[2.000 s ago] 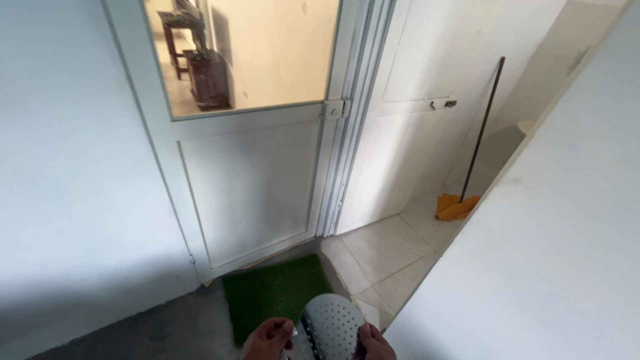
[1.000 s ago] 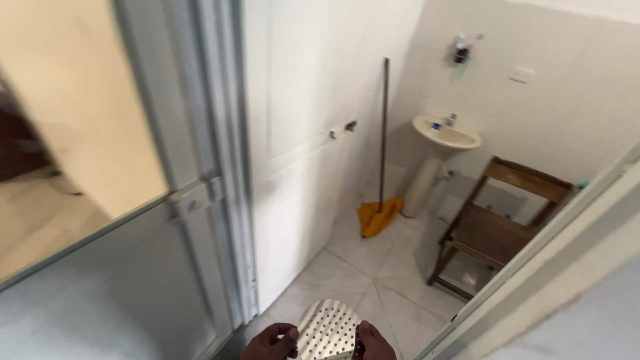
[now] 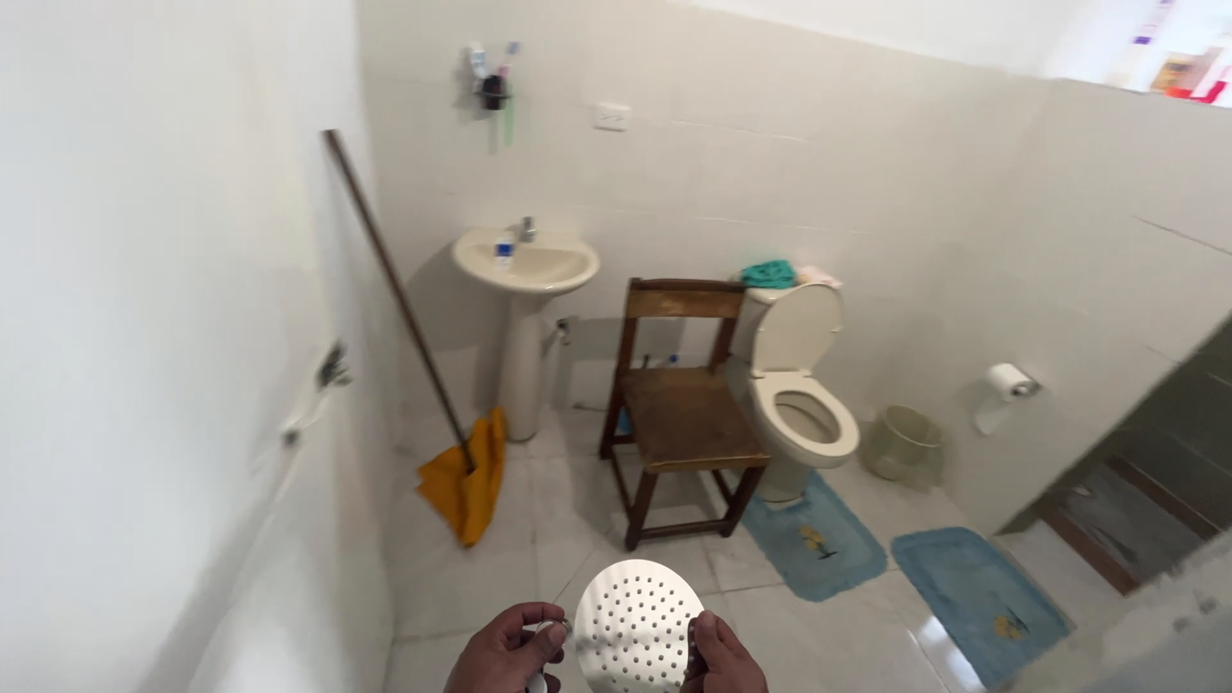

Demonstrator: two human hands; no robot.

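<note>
A round, shiny metal shower head with rows of small nozzles is held low in the middle of the view. The fingers of my right hand grip its right edge. My left hand, at its left side, pinches a small shiny metal ring-like part between thumb and finger. Whether that part touches the shower head cannot be told. The lower parts of both hands are cut off by the bottom edge.
A wooden chair stands before a toilet, right of a pedestal sink. A mop with an orange cloth leans at the left wall. Blue mats, a waste bin and a shower area's raised edge lie rightward.
The view has swung right, from a glazed door and green mat into the bathroom. Both hands still hold their parts; the shower head now shows its nozzle face more squarely than at first.
</note>
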